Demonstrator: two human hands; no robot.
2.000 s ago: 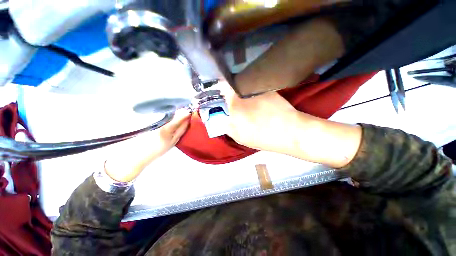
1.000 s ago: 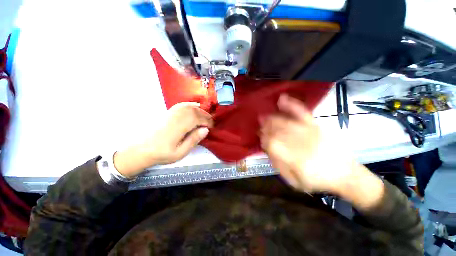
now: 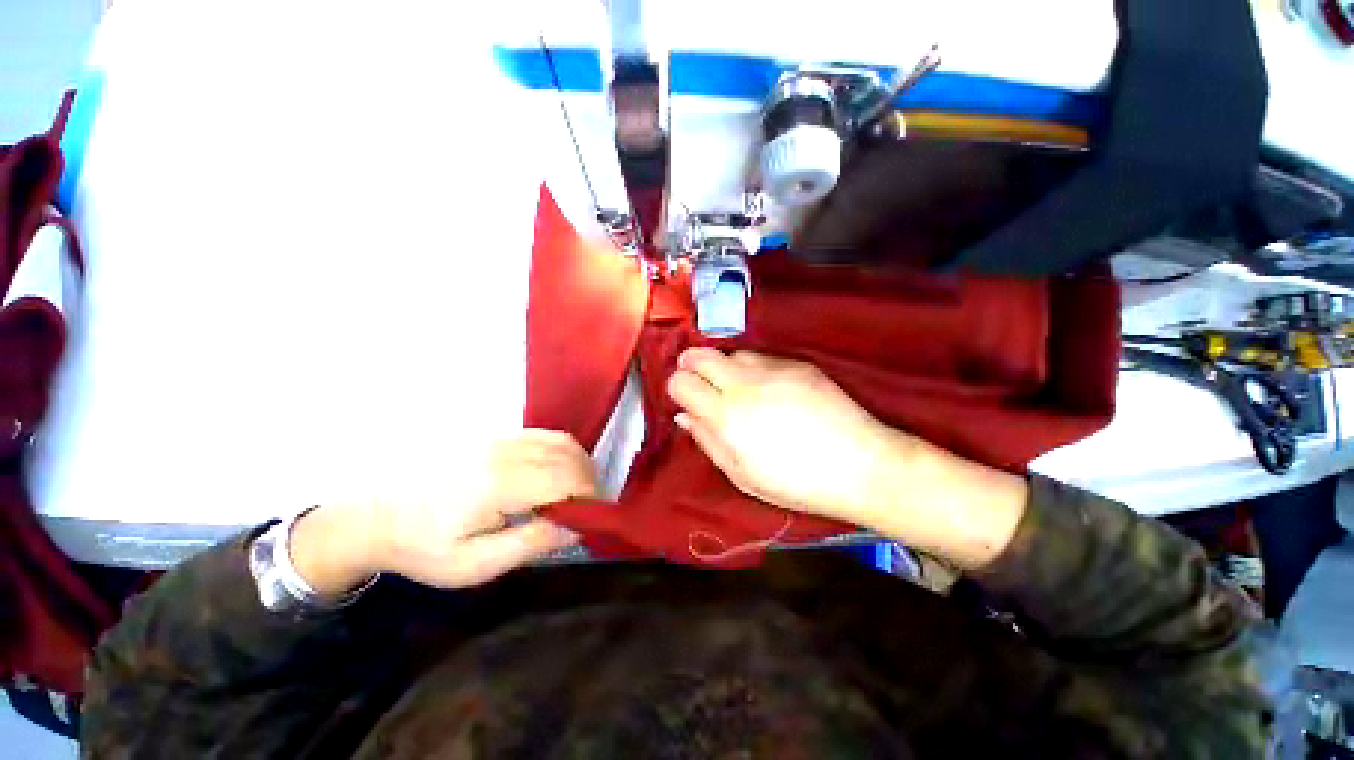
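Note:
The dark red garment piece [image 3: 921,334] lies spread on the machine table, with its upper part at the presser foot and guard [image 3: 722,294]. A white strip [image 3: 621,438] shows in a slit between two red layers. A loose thread [image 3: 740,546] lies on the cloth near the front edge. My left hand [image 3: 498,505] holds the red cloth at its front left, fingers closed on the edge. My right hand [image 3: 772,431] lies on the cloth just below the guard, fingertips bent onto it; the cloth between them is partly hidden.
The white sewing machine head with blue stripe [image 3: 980,92] stands behind the cloth. Black-handled scissors [image 3: 1262,416] and yellow and black tools [image 3: 1221,348] lie at the right. More dark red pieces [image 3: 33,371] hang at the left table edge.
The view has shifted back from the close machine view. The red cloth now spreads wider right and frontward, and its white-edged slit shows. My right hand has moved onto the cloth below the guard.

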